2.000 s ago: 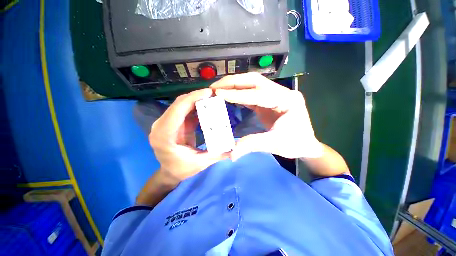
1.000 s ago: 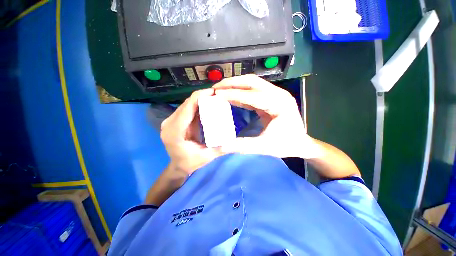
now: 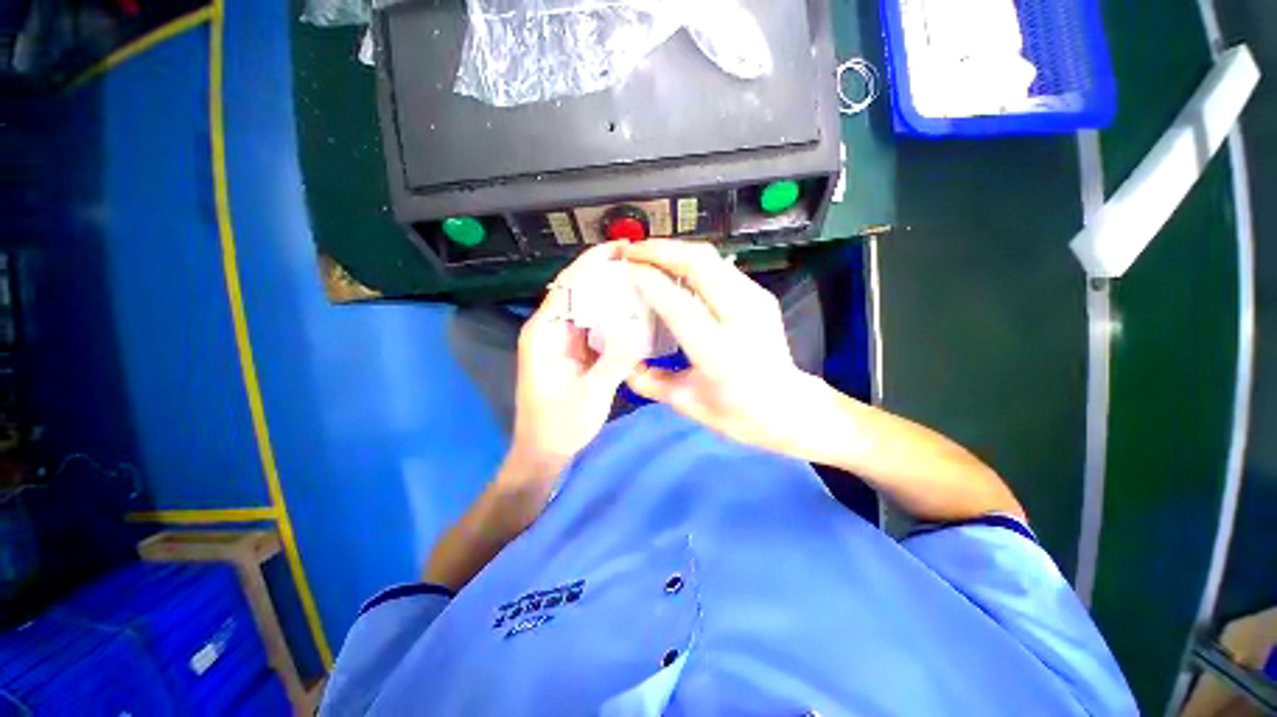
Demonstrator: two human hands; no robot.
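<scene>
A white block-like adapter casing (image 3: 611,311) is held between my two hands, in front of the machine's front edge. My left hand (image 3: 557,378) holds it from the left side. My right hand (image 3: 735,343) holds it from the right, with its fingers over the top. The fingers and glare hide much of the casing, so its pins and cord cannot be made out.
The dark grey machine base (image 3: 616,140) has green buttons (image 3: 464,230) at its front corners and a red button (image 3: 625,224) between them. Clear plastic film (image 3: 539,49) lies on it. A blue basket (image 3: 1071,63) holds white shells. A white bar (image 3: 1169,161) lies on the green belt.
The casing has been turned and tilted, and less of it shows. My fingers have closed in around it, with both hands closer together. The view has shifted a little.
</scene>
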